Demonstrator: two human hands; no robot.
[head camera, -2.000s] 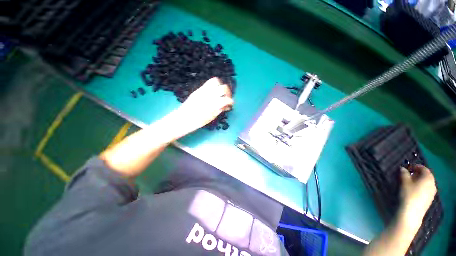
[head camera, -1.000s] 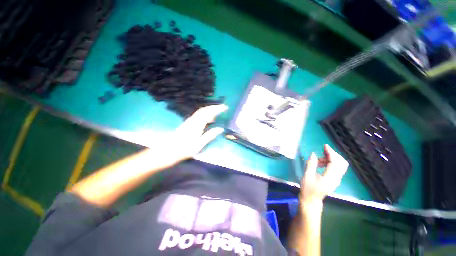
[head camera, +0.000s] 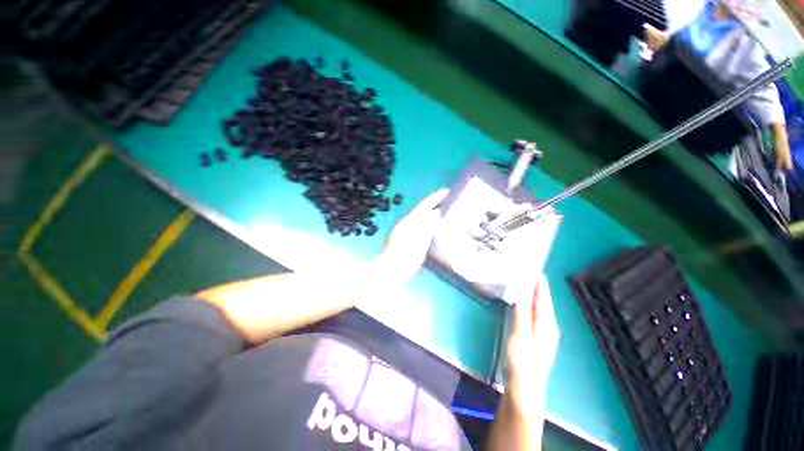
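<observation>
The grey bench fixture (head camera: 494, 238) with its white top plate stands on the green mat in front of me. A silver clamp (head camera: 522, 166) stands at its rear edge. My left hand (head camera: 413, 236) is at the fixture's left side, overexposed, its fingertips near the plate edge. My right hand (head camera: 534, 328) is at the fixture's right front corner, fingers upright. I cannot tell whether either hand holds a part. A large heap of small black parts (head camera: 322, 132) lies left of the fixture. A stack of black trays (head camera: 657, 339), with bright dots in the top one, lies on the right.
A long thin silver rod (head camera: 652, 145) slants up right from the fixture. More black trays (head camera: 167, 53) are stacked at the far left and far right (head camera: 780, 405). A person's arm (head camera: 765, 114) shows at the opposite bench. Cables hang over the front edge.
My left hand has moved from the heap to the fixture's left side. My right hand has come from the tray stack to the fixture's right corner. The view has shifted.
</observation>
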